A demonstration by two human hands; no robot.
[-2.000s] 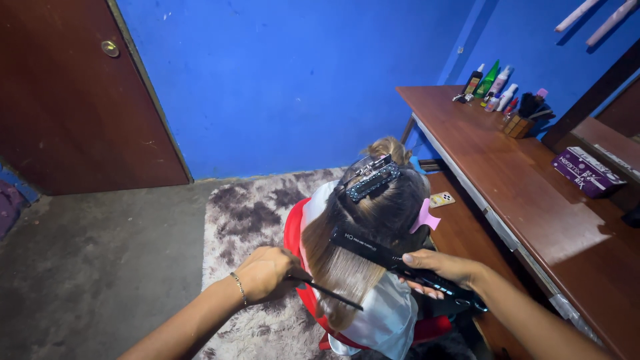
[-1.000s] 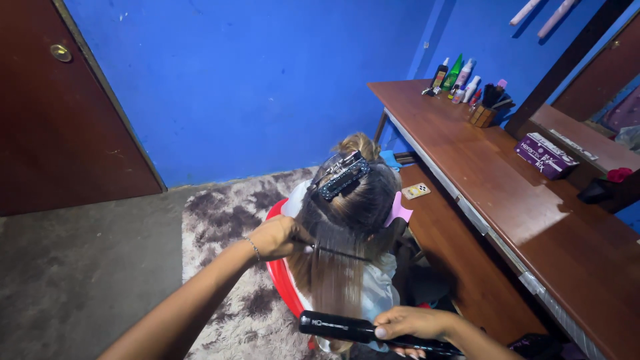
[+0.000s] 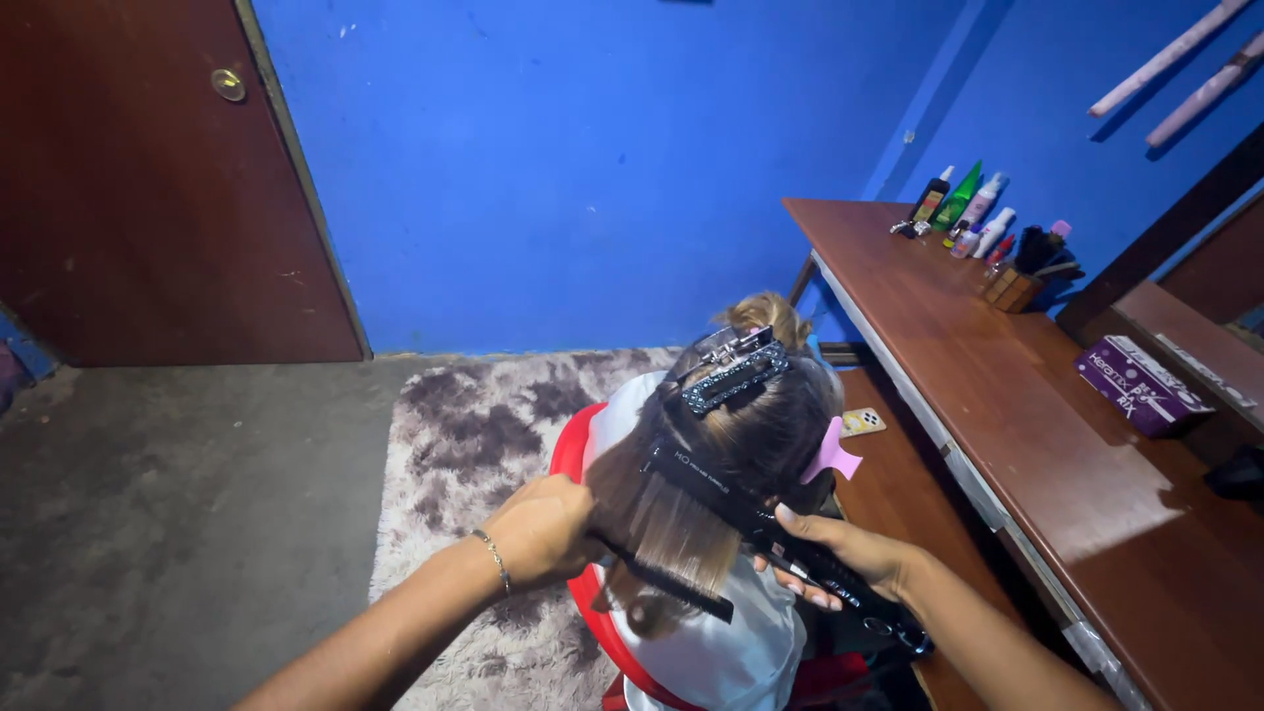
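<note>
A seated person's long hair (image 3: pixel 691 538) hangs down over a white cape (image 3: pixel 741 647). My left hand (image 3: pixel 548 528) grips a black comb (image 3: pixel 681 590), whose teeth lie in the strands low on the back. My right hand (image 3: pixel 854 558) holds a black flat iron (image 3: pixel 731 494), its plates across the same section above the comb, near the head. A dark glittery hair clip (image 3: pixel 736 380) and a metallic clip beside it pin the upper hair. A pink hair clip (image 3: pixel 832 452) sits at the right side of the head. The handle end of the comb is hidden in my left fist.
The red chair (image 3: pixel 568 454) stands on a shaggy rug (image 3: pixel 474 434). To the right, a wooden desk (image 3: pixel 918 326) bears several bottles (image 3: pixel 978 202), a brush holder (image 3: pixel 1012 288) and a purple box (image 3: pixel 1141 385). A phone (image 3: pixel 862 422) lies on the lower shelf. A door (image 3: pixel 168 197) is at left.
The flat iron, low on the hair one second ago, is now up near the head. The comb, high on the strands then, is now lower down.
</note>
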